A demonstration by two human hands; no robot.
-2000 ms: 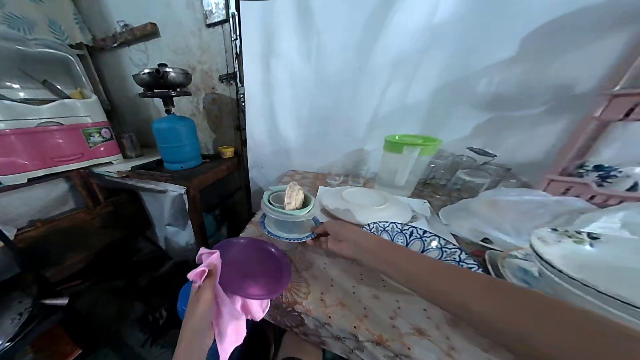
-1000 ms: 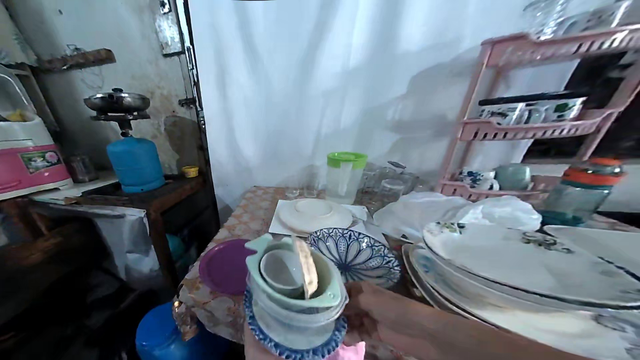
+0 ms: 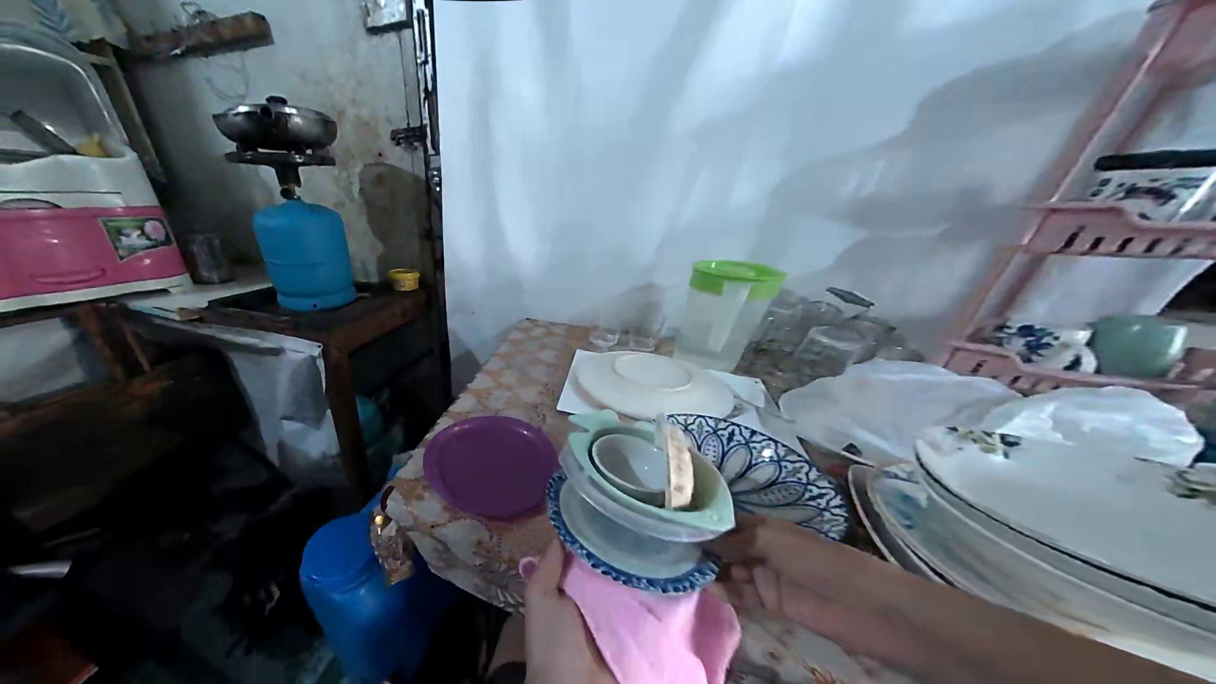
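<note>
A stack of nested bowls (image 3: 646,522) rests on a blue-rimmed plate (image 3: 622,570), above the table's near edge. On top, a small white bowl (image 3: 627,467) sits in a pale green bowl (image 3: 711,503), with a pale, flat-edged object (image 3: 678,467) standing upright inside. My left hand (image 3: 560,617) holds the stack from below with a pink cloth (image 3: 660,622). At the stack's right side is my right hand (image 3: 755,565), its fingers at the plate's rim. Just behind it lies a blue-patterned bowl (image 3: 760,475). The purple plate (image 3: 491,467) lies on the table to the left.
White plates (image 3: 655,384) and a green-lidded pitcher (image 3: 727,313) stand behind, near glass mugs (image 3: 831,347). Large stacked platters (image 3: 1064,513) and a pink rack (image 3: 1083,228) are at right. A blue drum (image 3: 361,598) stands below the table's left edge; a gas burner cylinder (image 3: 304,252) is farther left.
The nested bowls and blue-rimmed plate have moved from the table into my hands. The purple plate, earlier held in my left hand, now lies on the table.
</note>
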